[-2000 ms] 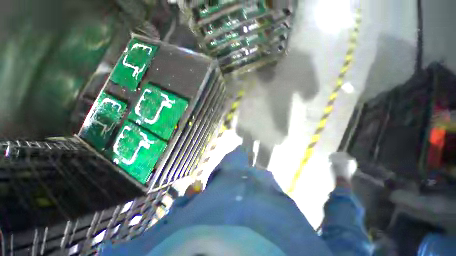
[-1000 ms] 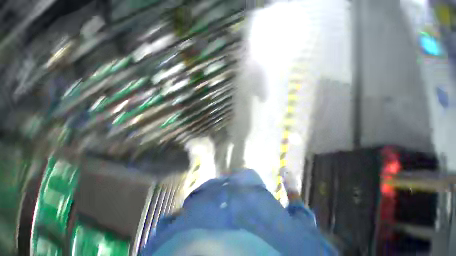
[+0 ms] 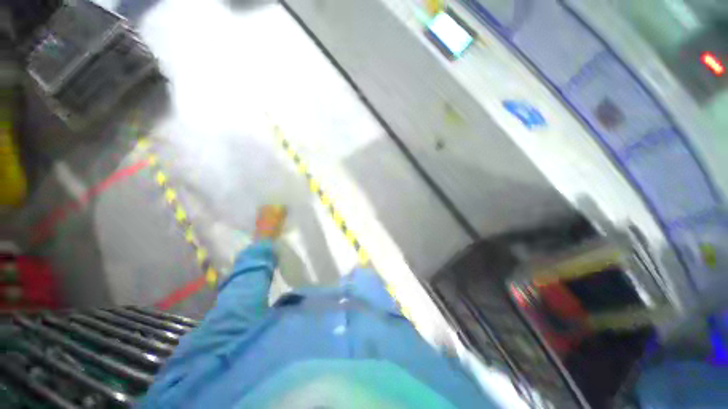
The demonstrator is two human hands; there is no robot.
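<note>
My left hand (image 3: 270,221) is bare and small, at the end of a light blue sleeve, over the pale floor left of the middle. It is blurred; its fingers look bent, and I cannot tell whether it holds anything. My right hand is not in view. The light blue smock (image 3: 343,327) fills the bottom middle.
Yellow-black floor tape (image 3: 323,196) runs along the aisle. A metal bar rack (image 3: 88,351) is at the lower left, a grey box-like rack (image 3: 96,60) at the upper left. A grey machine (image 3: 375,88) and dark totes with red contents (image 3: 559,311) are on the right.
The view has turned and moved along the aisle. The racks with green boards have left the view, my left hand has come in, and my right hand has gone out.
</note>
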